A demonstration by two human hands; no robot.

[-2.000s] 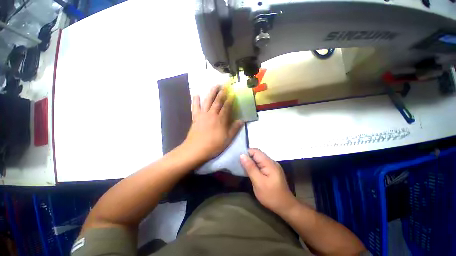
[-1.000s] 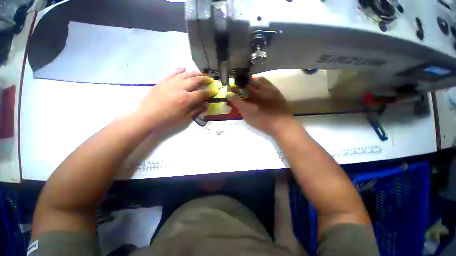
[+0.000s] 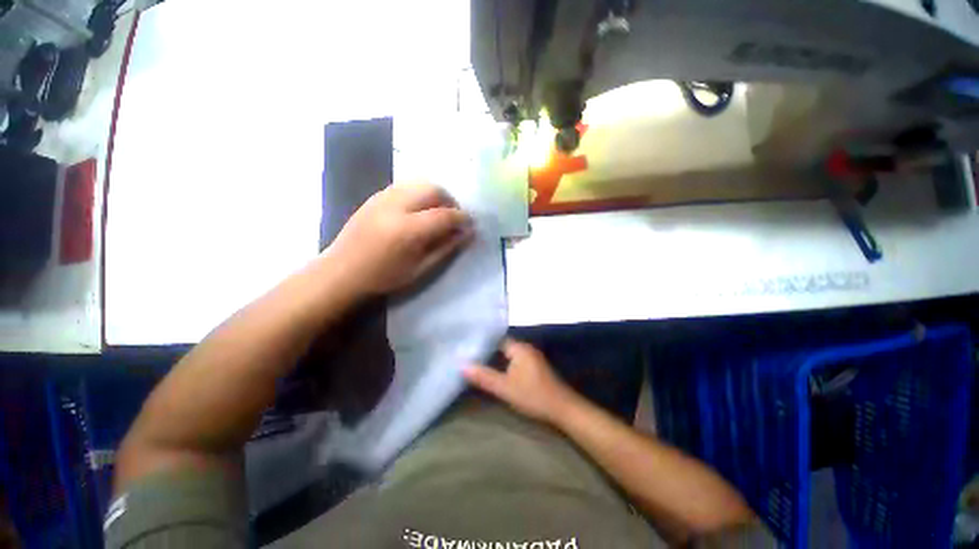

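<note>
A light grey-white fabric panel (image 3: 446, 311) runs from under the lit needle area over the table's front edge towards my lap. A dark fabric panel (image 3: 358, 161) lies to its left, partly under my left forearm. My left hand (image 3: 403, 236) rests on the light panel with its fingers curled, gripping or pressing it; which is not clear. My right hand (image 3: 521, 377) pinches the panel's right edge below the table edge. The sewing machine head (image 3: 687, 43) stands above. The needle and presser foot (image 3: 515, 134) are blurred in the glare.
An orange-red guard (image 3: 558, 177) is right of the needle. Dark scissor loops (image 3: 709, 97) lie under the machine arm. Small snips (image 3: 859, 225) lie at the right. A blue crate (image 3: 886, 429) is below right. A red patch (image 3: 77, 212) shows on the left table.
Both hands have left the needle area. My left hand is now on the panel nearer me, my right hand at its lower edge. The panels now lie lengthwise towards me, and the view has shifted.
</note>
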